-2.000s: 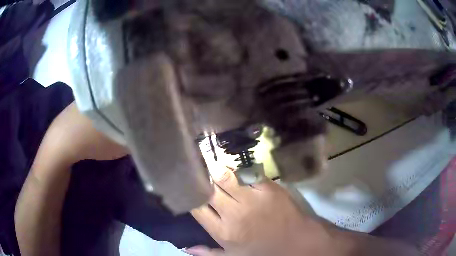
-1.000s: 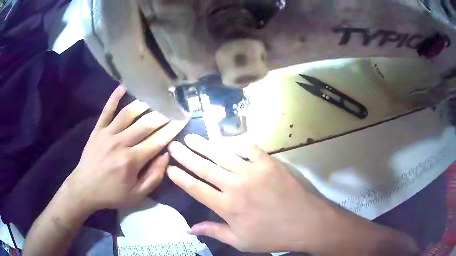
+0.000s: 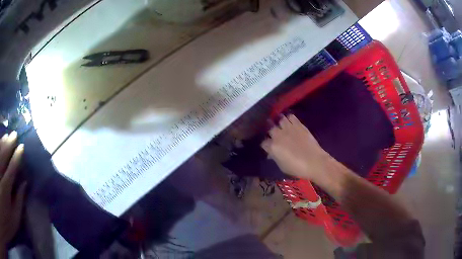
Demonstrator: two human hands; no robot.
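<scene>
My right hand (image 3: 296, 146) is at the red basket's near left side, with its fingers closed on a dark cloth piece (image 3: 253, 159) that sticks out to the left of it. More dark cloth (image 3: 344, 116) lies inside the red basket (image 3: 413, 121). My left hand (image 3: 10, 187) is at the far left, cut off by the picture's edge, with its fingers by the dark garment cloth (image 3: 76, 205). Whether it grips the cloth does not show. The needle area is bright and mostly out of view at the left edge.
Black thread snips (image 3: 115, 57) lie on the cream machine bed (image 3: 96, 83). The white table (image 3: 167, 136) has a printed scale along its front edge. A blue basket (image 3: 354, 36) stands behind the red one. Floor (image 3: 435, 202) shows at the right. Part of the machine head is at top left.
The view has swung right, bringing in the red basket. My right hand has left the cloth by the needle and now holds dark cloth at the basket. My left hand is now at the picture's left edge.
</scene>
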